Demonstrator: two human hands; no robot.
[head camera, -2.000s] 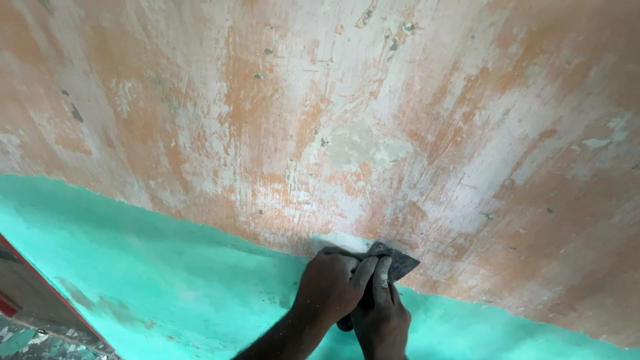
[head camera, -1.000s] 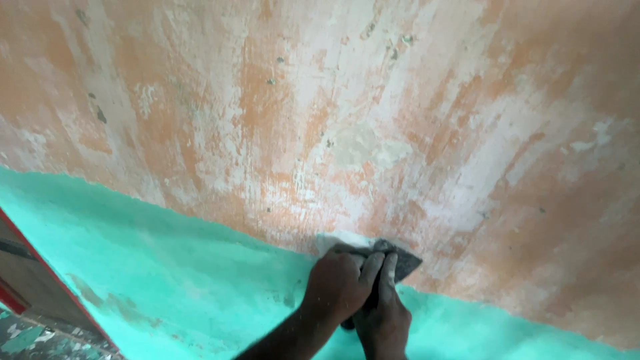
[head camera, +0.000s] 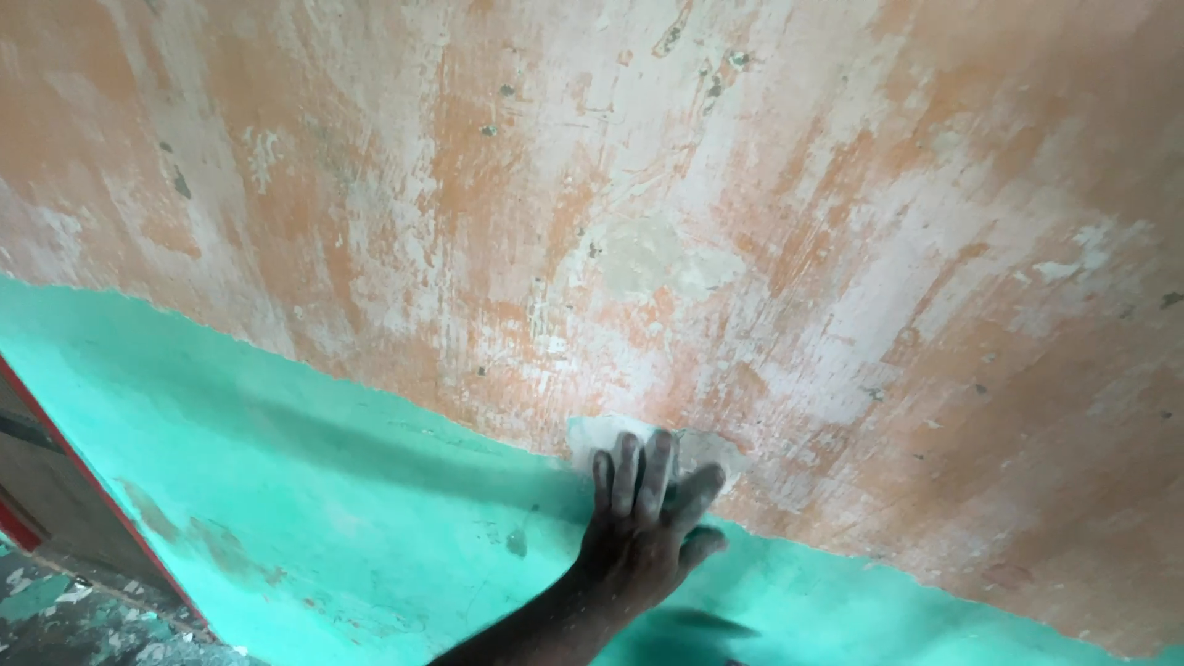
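My left hand (head camera: 647, 518) lies on or just over the wall with its fingers apart and holds nothing. Its fingertips cover part of a pale bare patch (head camera: 726, 455) at the border of the green paint. Above that border the wall surface (head camera: 518, 213) is scraped to mottled orange and white; below it the green paint (head camera: 305, 462) remains smooth. Neither my right hand nor the scraper is plainly visible; only a tiny dark bit shows at the bottom edge, and I cannot tell what it is.
At the lower left, a red-edged frame (head camera: 102, 499) borders a dark brown panel (head camera: 79, 518). Paint flakes (head camera: 46, 597) litter the floor beneath it. A grey patch (head camera: 657, 259) and several small chips mark the scraped wall.
Both hands were together on a dark, flat-bladed scraper against the wall. My left hand has let go and opened over the patch; my right hand and the scraper have left the view.
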